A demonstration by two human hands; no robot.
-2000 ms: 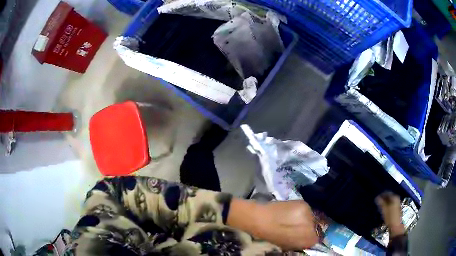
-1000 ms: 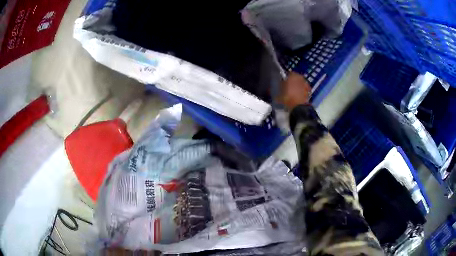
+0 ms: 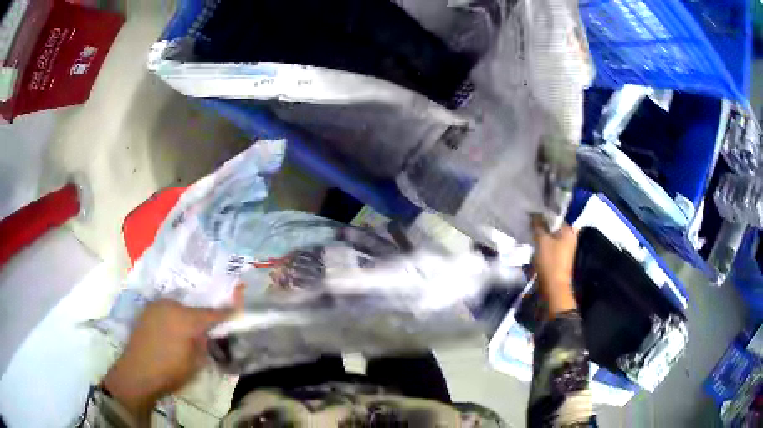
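Observation:
Loose newspaper sheets (image 3: 226, 217) lie over my lap, crumpled, with print and a colour photo. A blurred, folded or rolled grey-white newspaper bundle (image 3: 360, 326) lies across in front of me. My left hand (image 3: 167, 343) is at its left end, fingers closed on the paper. My right hand (image 3: 554, 251) is shut on the lower edge of a large grey newspaper sheet (image 3: 510, 159), which hangs over the right side of a newspaper-lined blue crate (image 3: 293, 150) with dark contents. The sheet is blurred and hides part of that crate.
A red stool (image 3: 151, 221) is partly covered by paper at left. A red carton (image 3: 63, 63) stands at upper left. Blue crates (image 3: 669, 42) are at upper right. A smaller paper-lined crate with dark contents (image 3: 615, 301) is right of my right forearm.
My left hand has come into view at the newspaper. My right hand has moved down and right from the crate, bringing a newspaper sheet with it. A folded or rolled bundle now crosses the lap.

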